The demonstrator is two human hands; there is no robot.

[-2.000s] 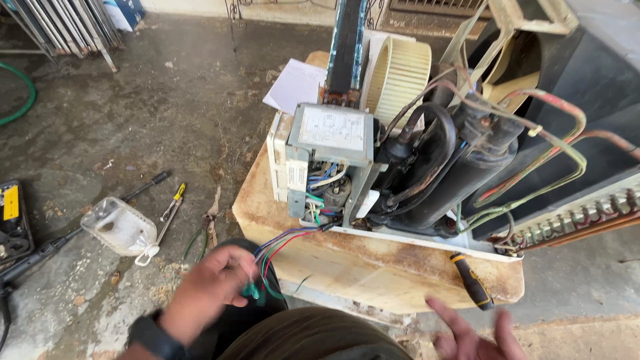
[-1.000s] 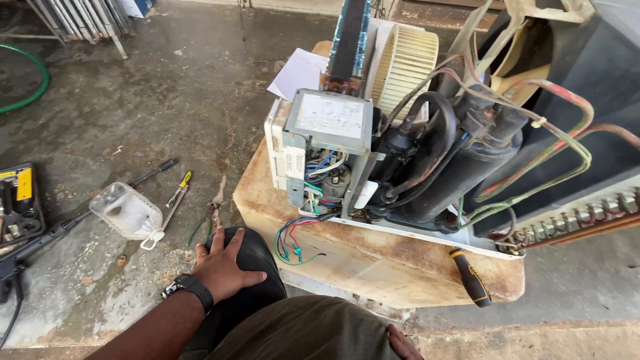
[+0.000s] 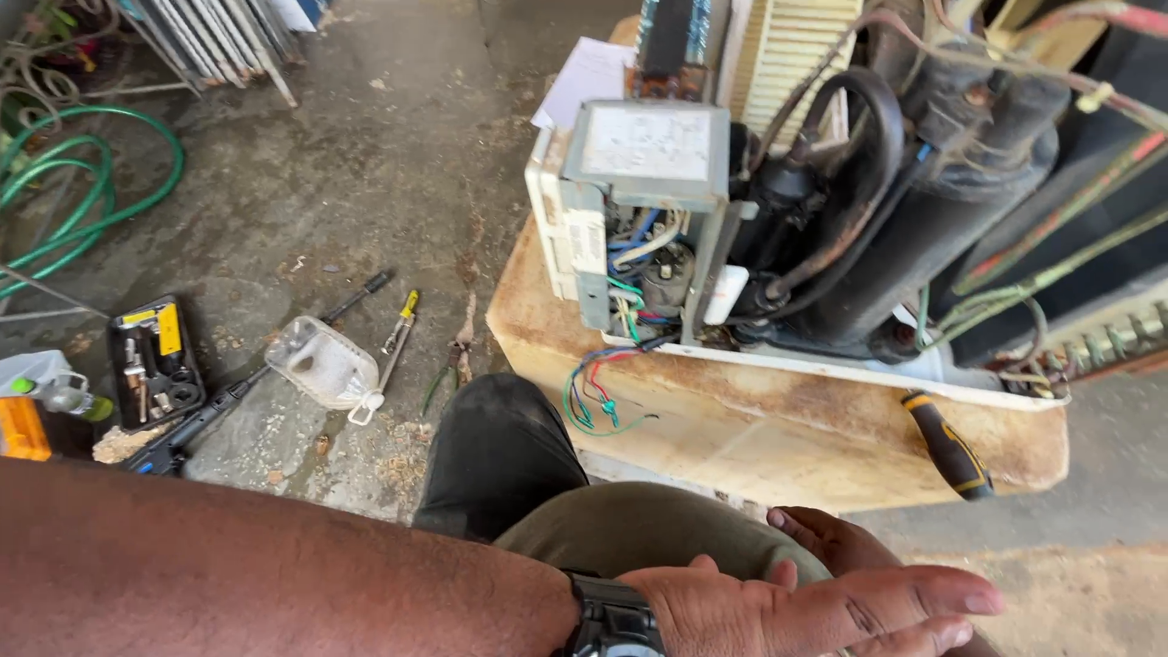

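My left hand (image 3: 794, 607), with a black watch on its wrist, reaches across my lap at the bottom, its fingers extended and nothing seen in it. Partly behind it lies my right hand (image 3: 839, 540), near my shirt; whether it holds anything is hidden. Ahead of them stands an opened air conditioner with a black compressor (image 3: 922, 228) and a grey metal electrical box (image 3: 648, 151). Loose red, blue and green wires (image 3: 593, 392) hang from the box over the edge of the worn support (image 3: 776, 447). A black-and-yellow screwdriver (image 3: 947, 445) rests on that support at the right.
On the floor at the left are a clear plastic jug (image 3: 324, 365), a yellow-handled tool (image 3: 401, 328), pliers (image 3: 447, 374), an open tool case (image 3: 157, 360) and a black pressure-washer-like wand (image 3: 214, 415). A green hose (image 3: 109, 205) is coiled farther left. Copper tubes (image 3: 1086, 228) project at the right.
My left hand has moved from my knee across my lap to the right, beside my right hand. Two seconds ago it was by the loose wires, which now hang free.
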